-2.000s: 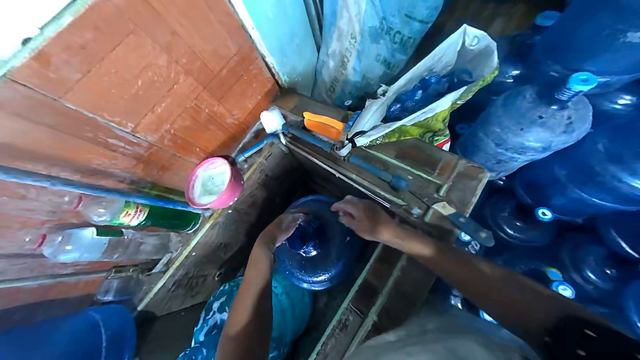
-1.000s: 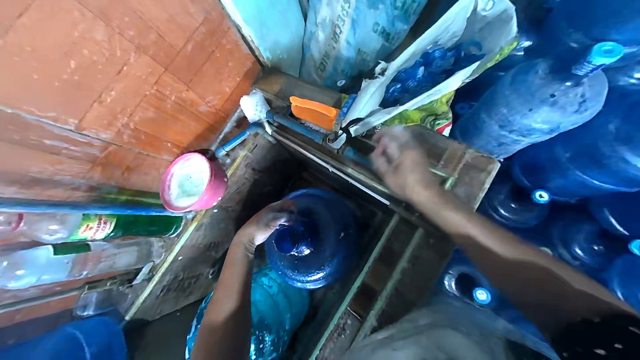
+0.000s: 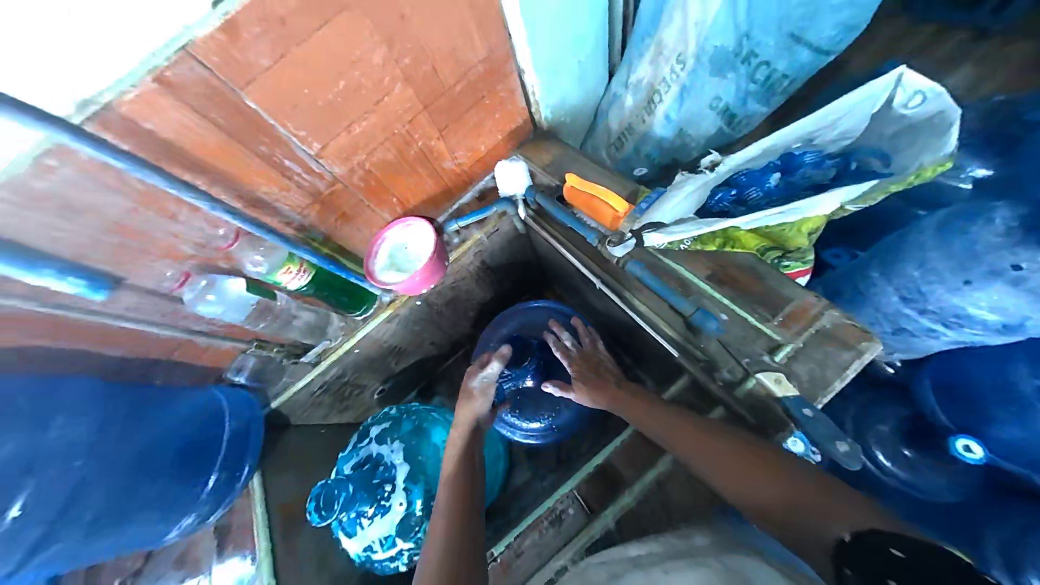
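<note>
A round blue plastic water jug [image 3: 540,418] stands upright in a tiled trough, its neck between my hands. My left hand [image 3: 485,382] is at the left side of the neck, fingers bent and whitish with what looks like suds. On the right, my right hand [image 3: 585,363] lies spread over the jug's top, fingers apart and also whitish. Whether either palm presses on the jug is hard to tell. Beside my left forearm lies a tilted light-blue water jug [image 3: 394,487] streaked with white foam, its open mouth toward the left.
On the trough's ledge are a pink tub [image 3: 409,256] of white paste, an orange brush or scrubber [image 3: 597,201], blue pipes [image 3: 650,284] and a knife [image 3: 812,414]. Plastic bottles [image 3: 284,272] lie at left near a blue barrel [image 3: 122,471]. Sacks [image 3: 731,65] and more jugs [image 3: 934,276] crowd the right.
My right hand, blurred above the right ledge one second ago, is back over the blue jug. My left hand stays by its neck. More of the foamy light-blue jug shows.
</note>
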